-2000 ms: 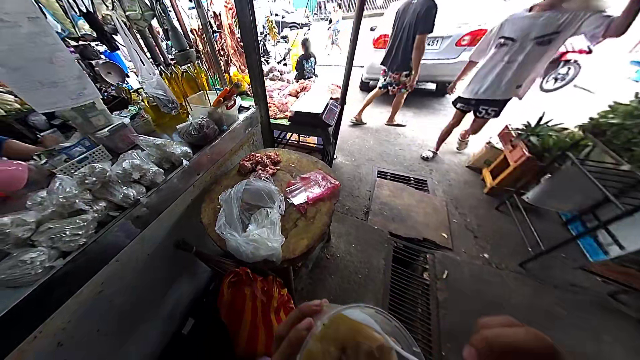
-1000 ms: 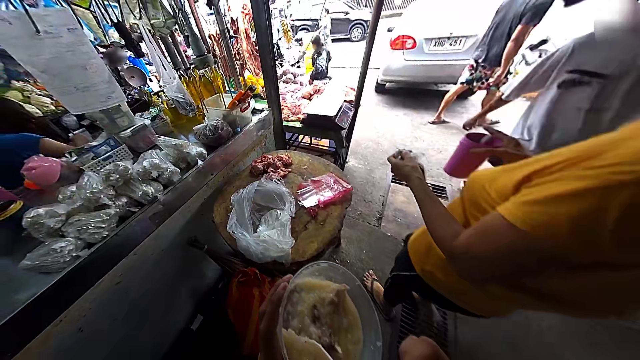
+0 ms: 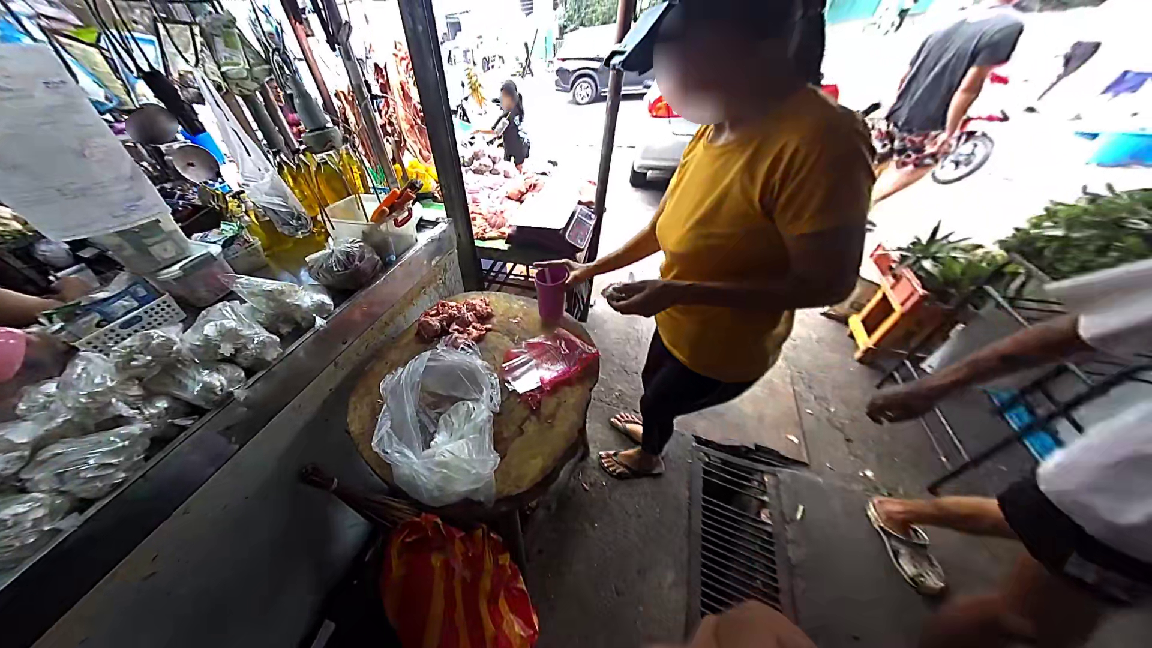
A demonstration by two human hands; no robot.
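Observation:
At the bottom edge, a blurred bit of my right hand (image 3: pixel 751 625) shows; its fingers and anything in them are cut off. My left hand is out of view. In front stands a round wooden chopping block (image 3: pixel 531 450). On it lie chopped raw meat (image 3: pixel 454 319), an open clear plastic bag (image 3: pixel 436 432) and a pink plastic bag (image 3: pixel 551 362). Across the block, a person in a yellow shirt (image 3: pixel 742 234) holds a pink plastic cup (image 3: pixel 551 290) at its far edge. That person's other hand is half closed around something small that I cannot make out.
Left of the block runs a stall counter (image 3: pixel 261 378) with several filled plastic bags (image 3: pixel 229 333). A red and yellow bag (image 3: pixel 459 585) sits below the block. A metal floor grate (image 3: pixel 738 526) lies to the right. Another person in a white shirt (image 3: pixel 1102 486) is at the right edge.
The clear container of pale food in my left hand has left the view. The person in yellow has moved from the right foreground to behind the block, bringing the pink cup along.

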